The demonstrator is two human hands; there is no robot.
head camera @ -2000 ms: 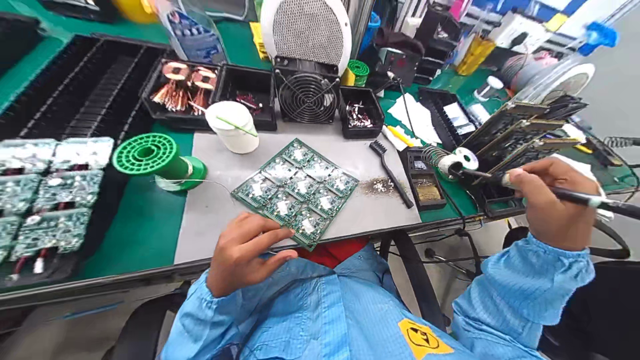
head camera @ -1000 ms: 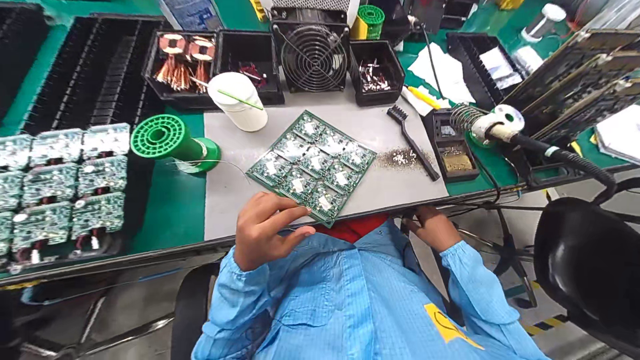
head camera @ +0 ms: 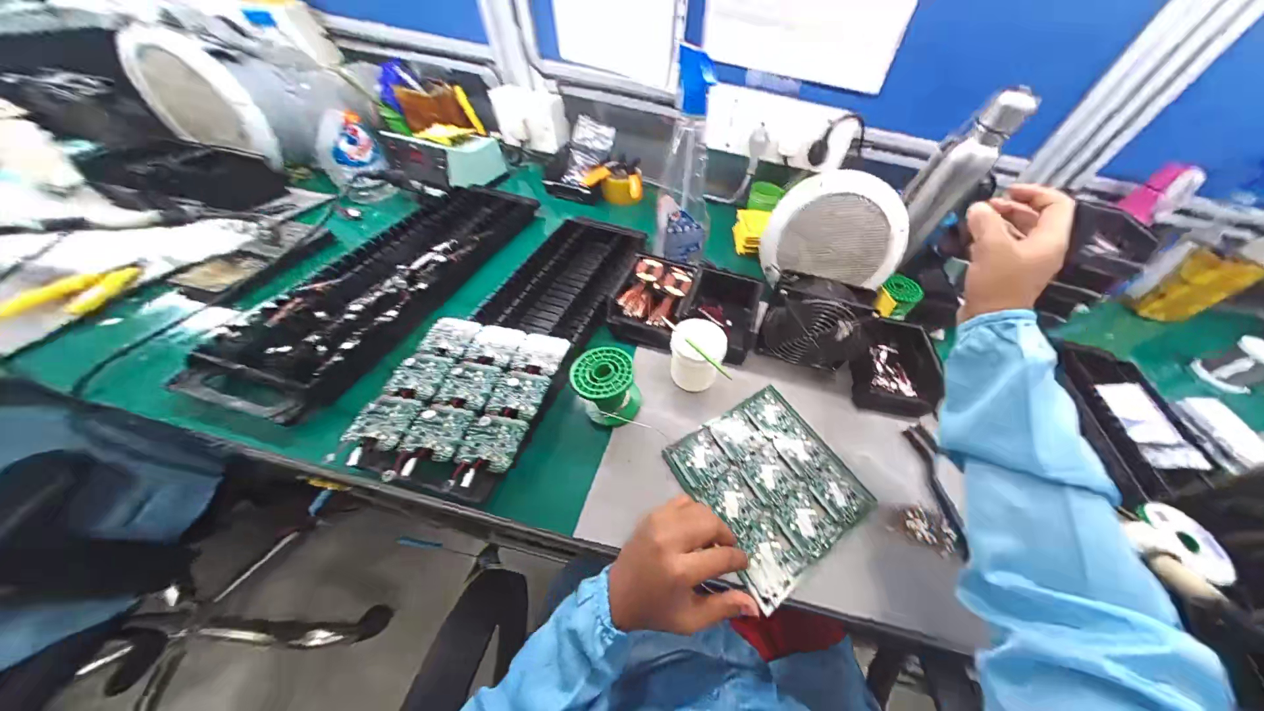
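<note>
A square panel of green circuit boards [head camera: 770, 489] lies on the grey mat [head camera: 632, 494], turned cornerwise. My left hand [head camera: 681, 565] grips its near left edge between fingers and thumb. My right hand [head camera: 1017, 242] is raised beyond the mat, right of the round mesh-faced unit [head camera: 835, 229], its fingers curled; whether it holds anything I cannot tell. Left of the panel stand a green solder wire spool [head camera: 604, 385], its wire trailing toward the panel, and a white cup [head camera: 696, 357] with a green stick across it. A black brush [head camera: 936, 484] lies to the right, partly behind my sleeve.
Behind the mat are a black fan [head camera: 812, 321], a bin of copper coils [head camera: 657, 288] and a bin of small parts [head camera: 892, 370]. Finished-looking board modules [head camera: 459, 395] sit in a black tray at left, beside a long slotted tray [head camera: 365, 286]. Small metal bits [head camera: 923, 528] lie near the brush.
My right hand has risen from the table's near edge to above its back area. It held a soldering iron two seconds ago. My left hand stays at the panel. The view has swung left and up.
</note>
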